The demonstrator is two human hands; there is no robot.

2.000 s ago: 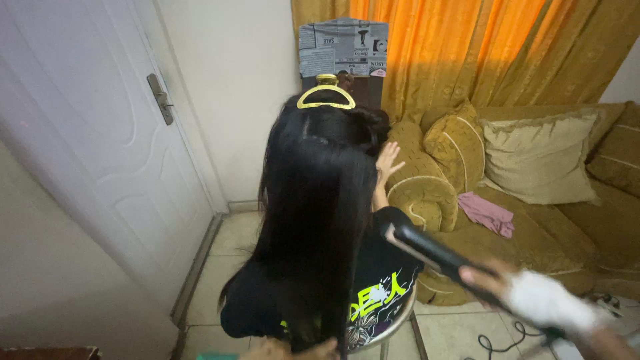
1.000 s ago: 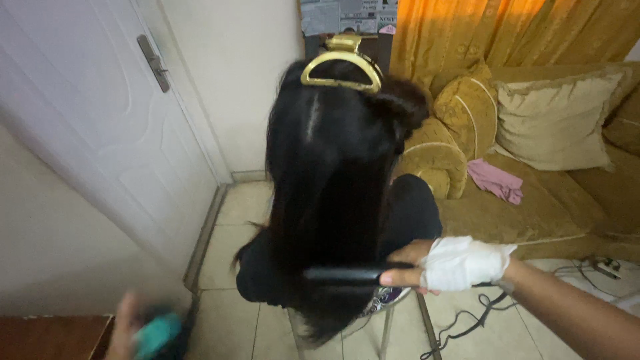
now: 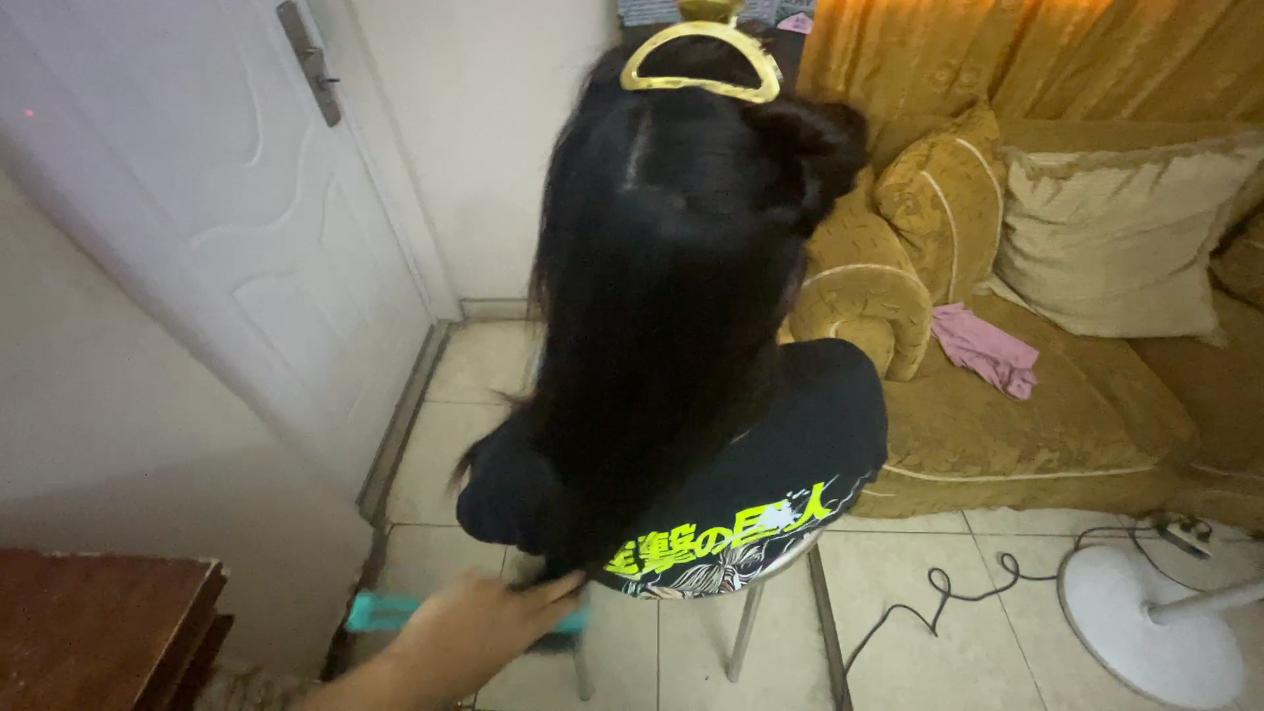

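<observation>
A person in a black T-shirt (image 3: 810, 415) with a bright printed back sits on a stool, facing away. Long dark hair (image 3: 662, 326) hangs down the back, and a gold claw clip (image 3: 703, 64) holds the top part up. My left hand (image 3: 474, 627), blurred, is at the lower ends of the hair, with a teal comb or brush (image 3: 385, 612) held in it. Some fingers touch the hair tips. My right hand and the flat iron are out of view.
On the right stands a gold-brown sofa (image 3: 1047, 425) with cushions and a pink cloth (image 3: 985, 351). A black cable (image 3: 938, 592) runs over the floor tiles to a white round stand base (image 3: 1150, 627). A white door (image 3: 247, 197) and a brown wooden surface (image 3: 99, 627) are at left.
My right hand, wrapped in white, has left the view with the flat iron that was at the lower hair. My left hand has moved right with the teal tool, to the hair ends.
</observation>
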